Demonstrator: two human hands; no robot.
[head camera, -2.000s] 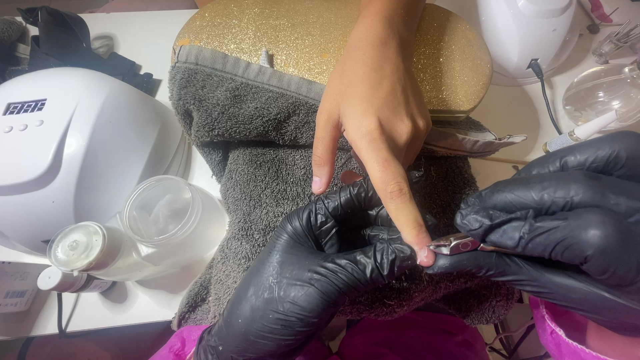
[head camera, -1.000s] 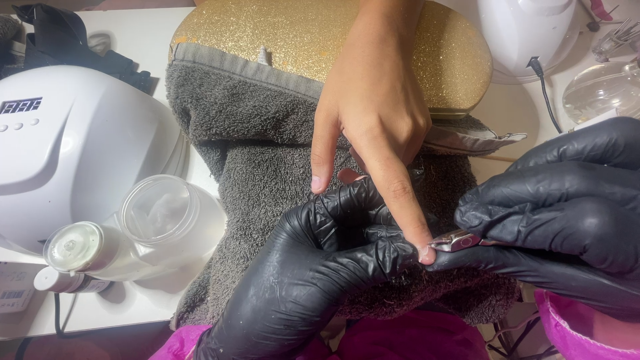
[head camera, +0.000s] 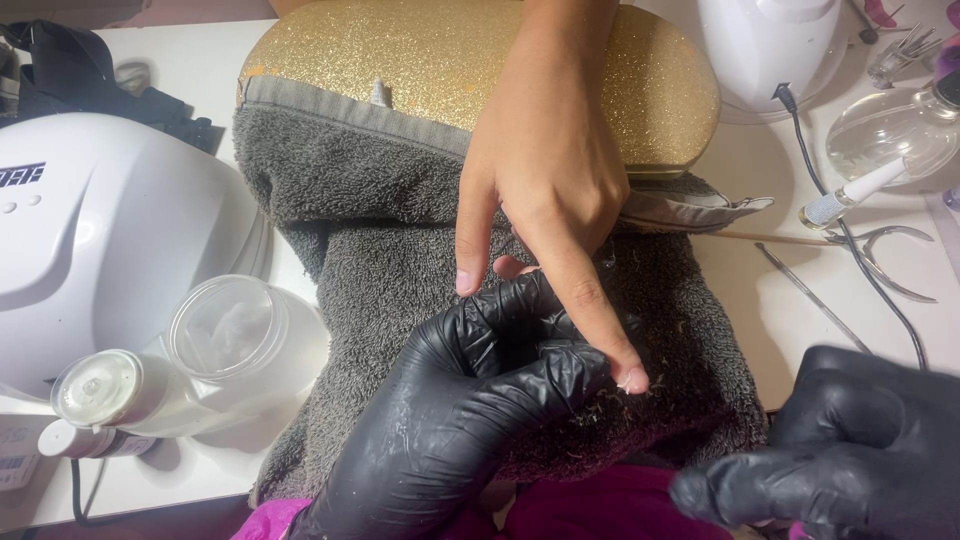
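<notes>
My left hand (head camera: 465, 405), in a black glove, holds the index finger (head camera: 592, 300) of another person's hand (head camera: 551, 142) between its fingers. That hand reaches down from the top, with its thumb pointing down at the left. Whitish bits cling to the index fingertip. Under both hands lies a dark grey terry towel (head camera: 390, 285), with small pale scraps on it. My right hand (head camera: 847, 442), also black-gloved, is apart from the finger at the lower right, fingers curled; whether it holds anything is hidden.
A gold glitter armrest (head camera: 375, 45) stands behind. White nail lamp (head camera: 150, 202), clear plastic jar (head camera: 225, 330) and bottle (head camera: 97, 386) are left. At right lie cuticle nippers (head camera: 885, 262), a metal rod (head camera: 814, 298), a black cable (head camera: 814, 161), a white-capped polish bottle (head camera: 825, 210) and a round glass bottle (head camera: 877, 135).
My right hand has moved away from the fingertip, down and to the right. The metal clipper it held at the nail is out of sight. My left hand keeps its hold.
</notes>
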